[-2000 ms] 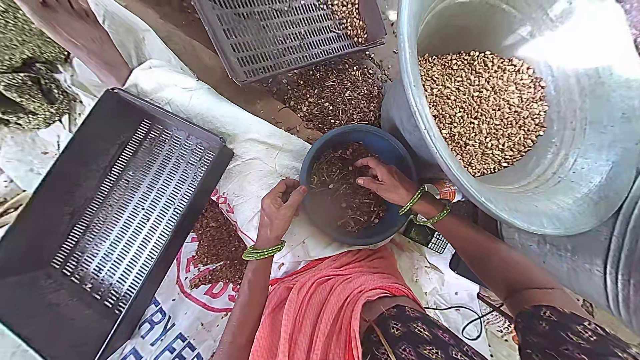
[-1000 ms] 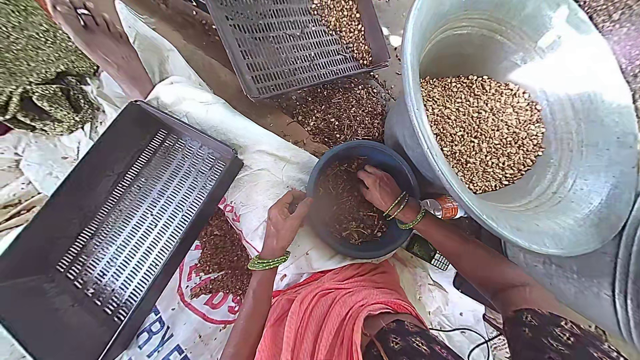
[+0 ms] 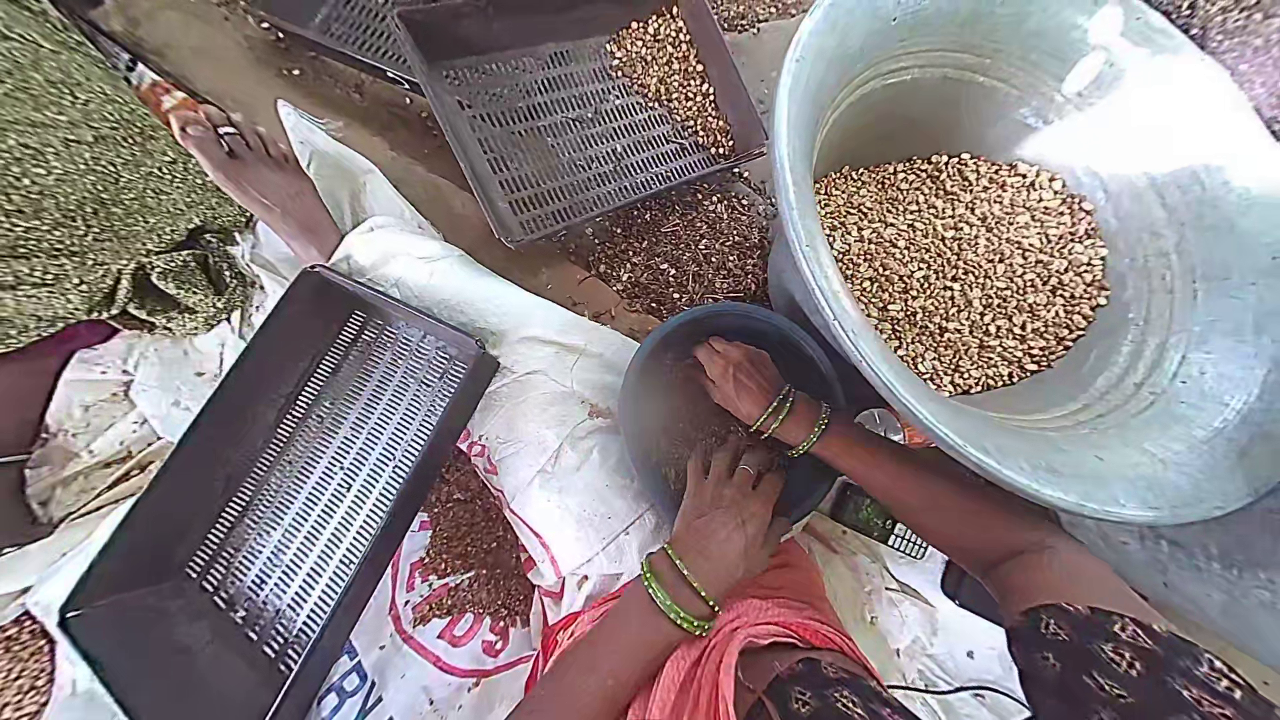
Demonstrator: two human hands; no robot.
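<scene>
A round dark blue basin sits on a white woven sack, with brown plant debris inside, partly blurred. Both hands are in it. My right hand, with green bangles at the wrist, reaches in near the far rim, fingers bent down; whether it holds anything cannot be told. My left hand, wearing a ring, lies palm down over the near side, its fingertips in the debris. A black slotted tray rests to the left, and a pile of reddish-brown debris lies on the sack between tray and basin.
A large metal vessel holding light brown beans or seeds stands at the right. Beyond the basin are a second slotted tray with some beans and a debris heap. Another person's bare foot is upper left. A keypad phone lies beside the basin.
My left hand has moved from the basin's left rim into its near side. My right hand has shifted toward the far side. The view has moved somewhat.
</scene>
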